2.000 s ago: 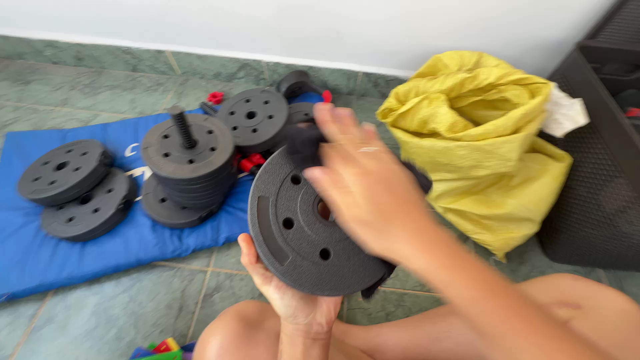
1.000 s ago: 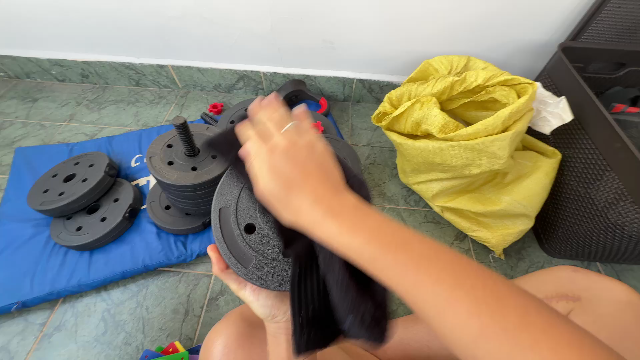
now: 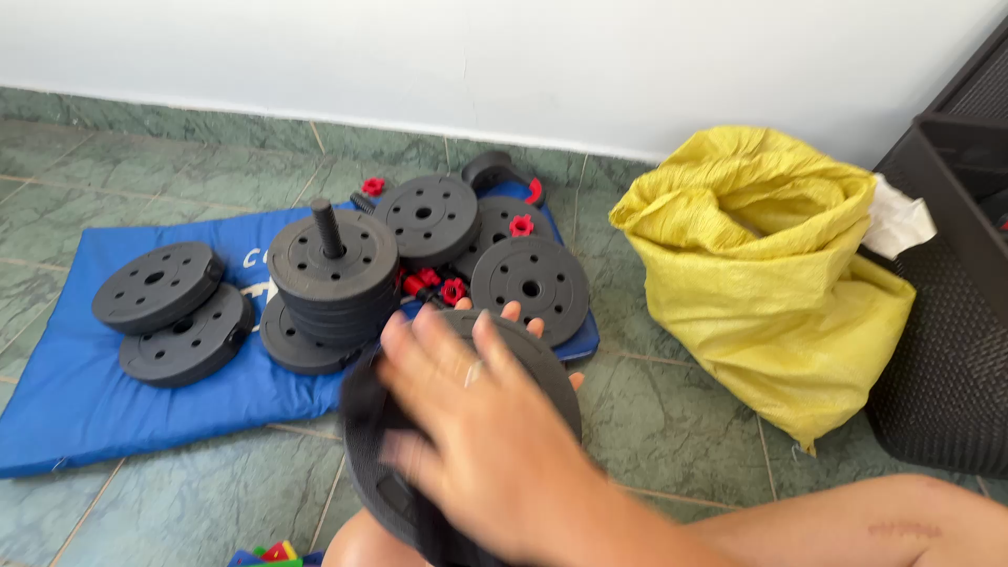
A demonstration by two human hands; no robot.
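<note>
My left hand point(image 3: 535, 324) holds a dark grey weight plate point(image 3: 543, 362) from behind; only its fingertips show past the rim. My right hand point(image 3: 472, 409), blurred and wearing a ring, presses a black cloth point(image 3: 370, 394) on the plate's face. Beyond them, on a blue padded mat point(image 3: 157, 425), a stack of weight plates point(image 3: 339, 299) sits around an upright threaded bar point(image 3: 327, 228). Two plates overlap to its left, the upper plate point(image 3: 157, 287) resting on the lower one. More plates point(image 3: 531, 287) lie to its right, among red star-shaped nuts point(image 3: 453, 291).
A yellow woven sack point(image 3: 756, 299) stands on the green tiled floor at the right, beside a dark woven-pattern plastic box point(image 3: 945, 354). A curved black piece with a red end point(image 3: 500, 169) lies near the white wall. Small colourful pieces point(image 3: 276, 554) are at the bottom edge.
The held plate and both hands have moved lower in the view. My left fingers now show at the plate's far upper rim; before, that hand was beneath it. More plates on the mat are visible.
</note>
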